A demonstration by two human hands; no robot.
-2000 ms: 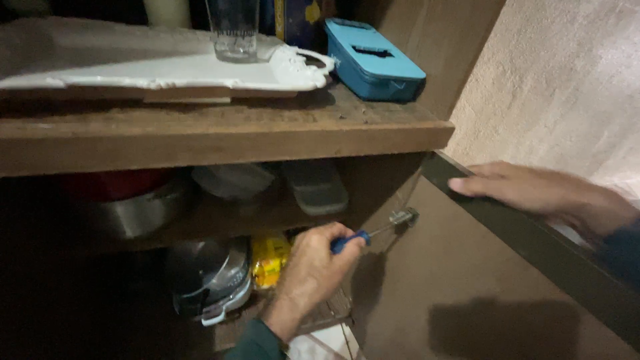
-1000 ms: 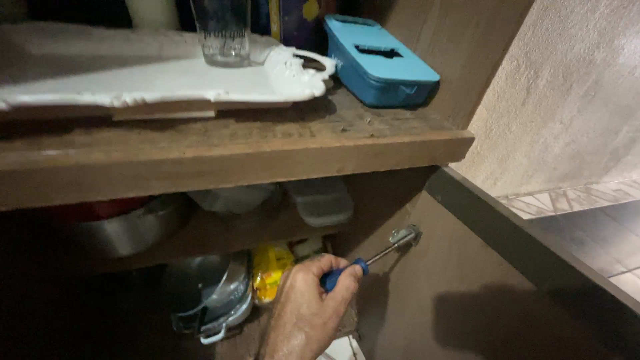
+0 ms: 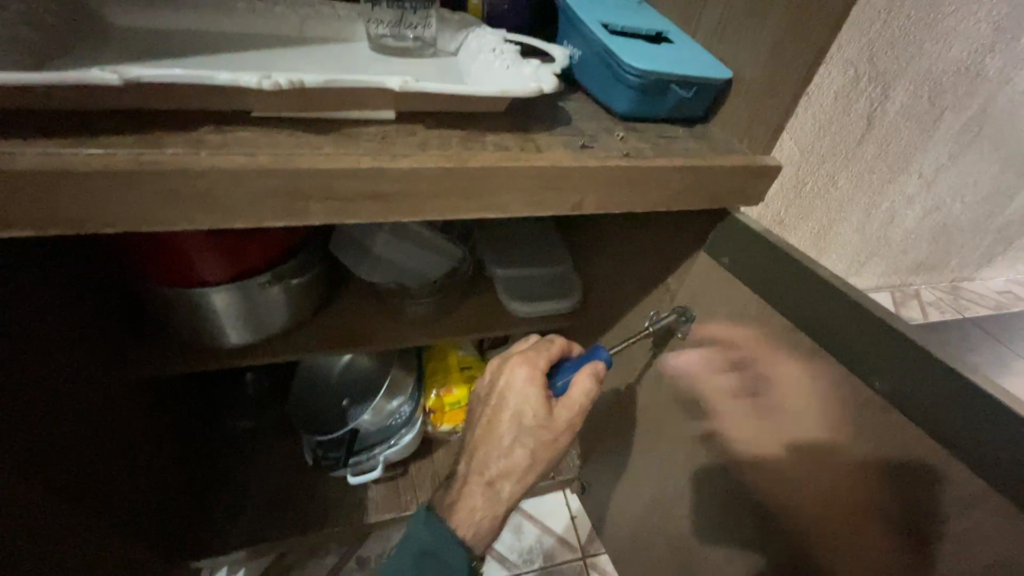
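Observation:
My left hand [image 3: 524,416] is closed around the blue handle of a screwdriver [image 3: 579,370]. Its metal shaft points up and right to a metal hinge [image 3: 680,320] on the inner face of the cabinet door [image 3: 768,320]. The tip is at the hinge, but its exact seat is too small to make out. Just right of and below the hinge is my right hand [image 3: 752,392], blurred, with fingers toward the hinge. Whether it holds anything is not visible.
Above, the wooden shelf [image 3: 384,188] bears a white tray [image 3: 280,80], a glass [image 3: 402,28] and a blue box [image 3: 648,60]. Inside the cabinet are a metal pot [image 3: 240,308], plastic containers [image 3: 528,268], a lidded dish [image 3: 360,408] and a yellow packet [image 3: 450,384].
My right hand, on the door's top edge two seconds ago and out of view one second ago, is now beside the hinge. My left hand still holds the screwdriver at the hinge.

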